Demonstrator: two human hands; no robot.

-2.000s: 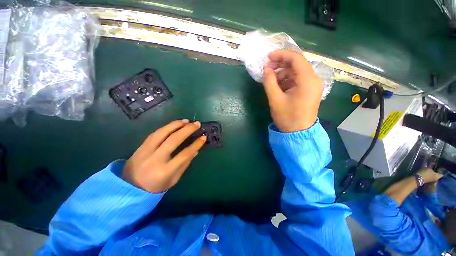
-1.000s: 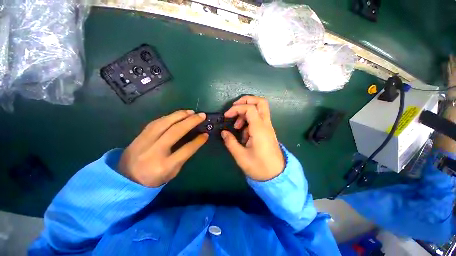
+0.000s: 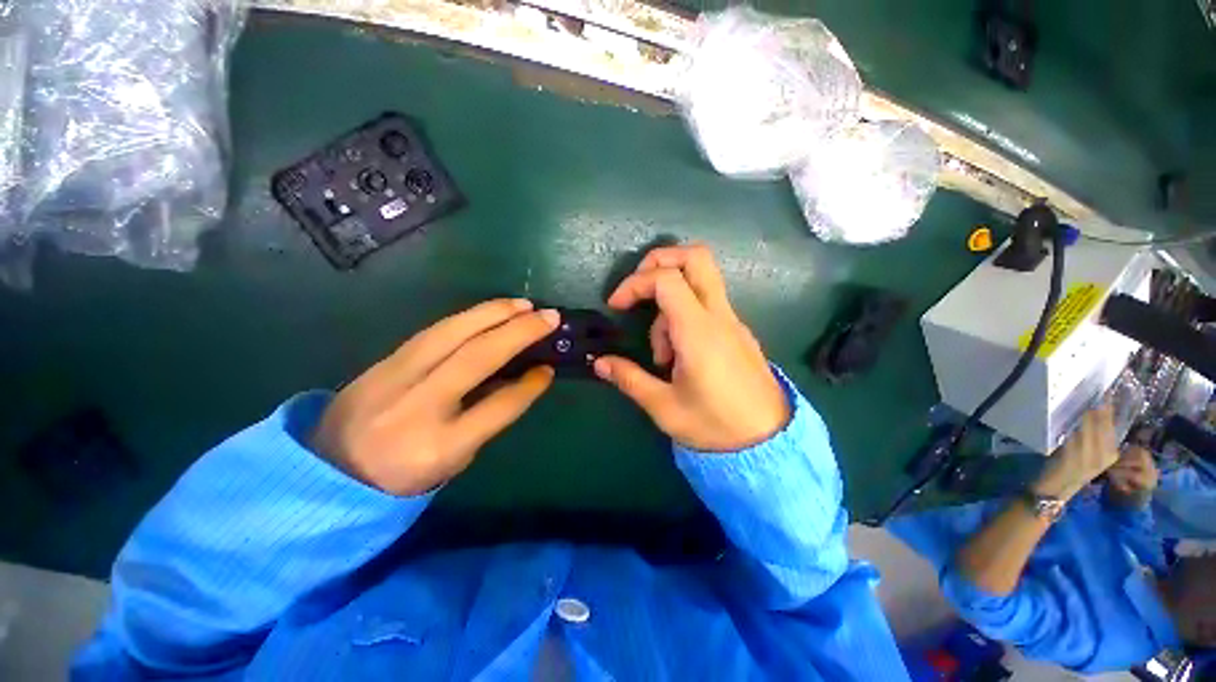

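A small black plastic housing (image 3: 576,341) lies on the green bench in front of me. My left hand (image 3: 434,396) holds its left end under the fingertips and thumb, which hide that part. My right hand (image 3: 698,353) is at its right end, thumb tip at the near edge, index finger raised and curled just off it. Any tiny part in the right fingers is too small to tell. Two whitish parts bags, one (image 3: 763,91) beside the other (image 3: 868,181), lie beyond, near the rail.
A larger black cover plate (image 3: 370,189) lies ahead left, a large clear bag (image 3: 118,133) at far left. Another black housing (image 3: 860,332) lies right of my hand. A worn rail (image 3: 574,56) crosses behind. A white box (image 3: 1027,333) with a cable stands right, near another person's hands (image 3: 1094,460).
My right hand came from the parts bag to the housing, and its index finger has since lifted slightly. My left hand stays on the housing. The other person's arms have shifted at right.
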